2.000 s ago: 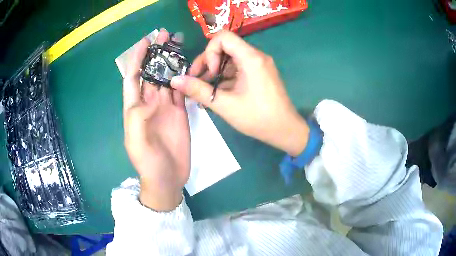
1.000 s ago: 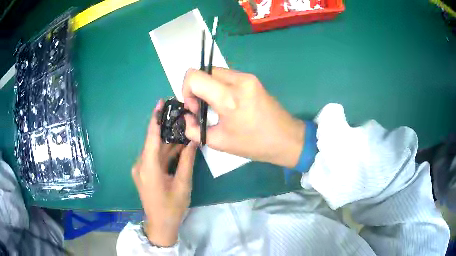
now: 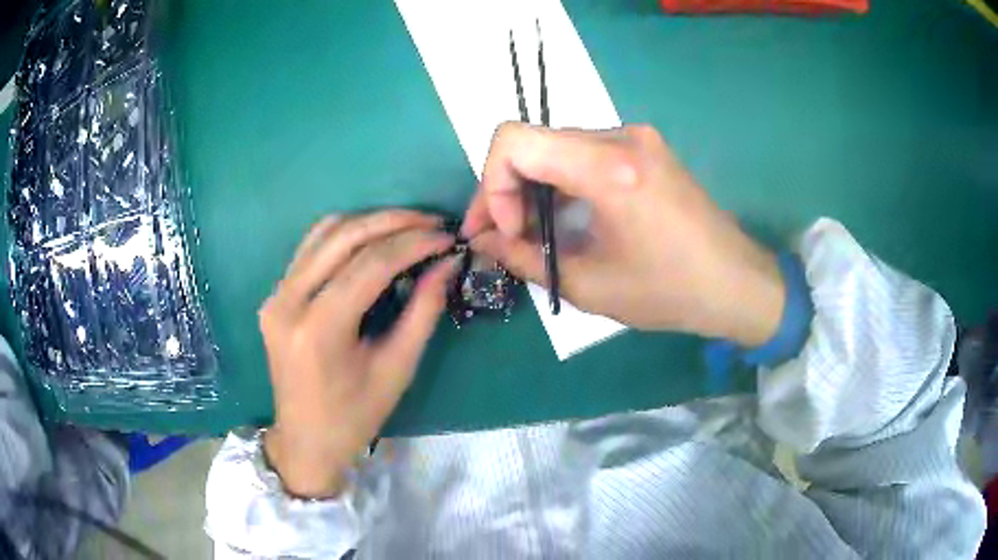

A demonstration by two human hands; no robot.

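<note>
A small black device housing (image 3: 482,291) with silver and board detail sits low between my hands, partly hidden by fingers. My left hand (image 3: 356,317) reaches it from the left, its fingertips meeting my right fingertips at the housing's upper edge. My right hand (image 3: 618,230) holds black tweezers (image 3: 550,235) against the palm, with their two tips apart and pointing up. Its thumb and index finger pinch at the housing's upper edge; what they pinch is too small to tell. A white sheet (image 3: 498,77) lies under and behind my right hand.
A clear blister tray (image 3: 104,241) of black and silver parts lies at the left. The edge of a red bin (image 3: 766,6) shows at the top right. All lie on a green bench (image 3: 285,109). A blue band (image 3: 790,317) is on my right wrist.
The view has shifted, so the red bin is nearly out of frame. My left hand has turned from holding the housing from below to reaching over its upper side. The tweezers stay in my right hand.
</note>
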